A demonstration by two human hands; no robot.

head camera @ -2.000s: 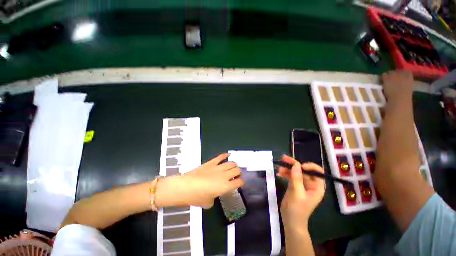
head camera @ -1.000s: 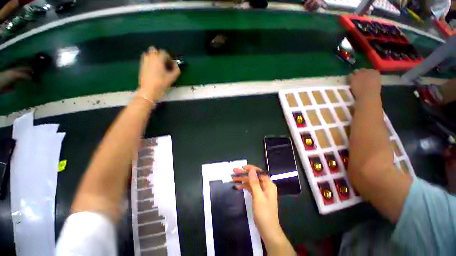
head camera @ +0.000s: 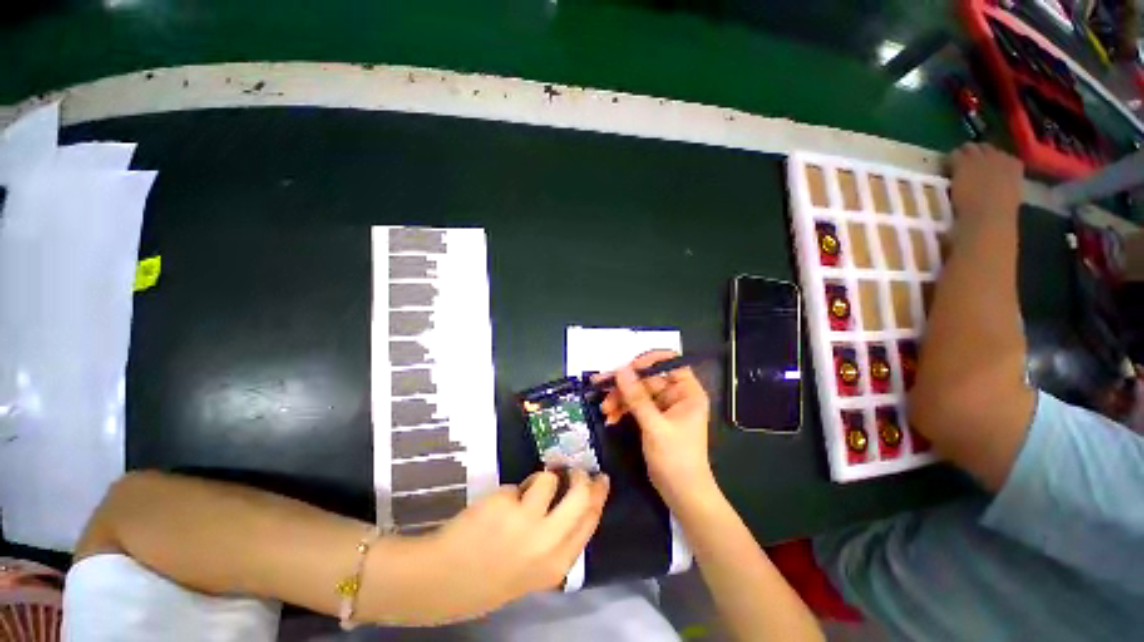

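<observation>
A phone unit [head camera: 561, 429] with its green and silver circuit board showing lies over the black adhesive sheet [head camera: 611, 542] on its white backing. My left hand [head camera: 521, 533] grips the unit's lower end with the fingertips. My right hand [head camera: 665, 420] holds thin black tweezers [head camera: 657, 366] between thumb and fingers, at the unit's upper right edge. Whether the tweezer tips touch the unit is hard to tell. The strip of grey adhesive pieces [head camera: 428, 442] lies left of the unit, its lower end hidden by my left forearm.
A smartphone [head camera: 765, 355] lies flat beside the white compartment tray [head camera: 813, 314], which holds red-and-black parts. A neighbour's arm [head camera: 979, 314] reaches across the tray. White paper sheets [head camera: 69, 339] lie at left, a pink fan [head camera: 31, 608] lower left. A red carrier tray [head camera: 1010, 100] stands upper right.
My left hand has come back from the belt and now holds a unit over the black sheet. My right hand has brought the tweezers to it. The view has shifted.
</observation>
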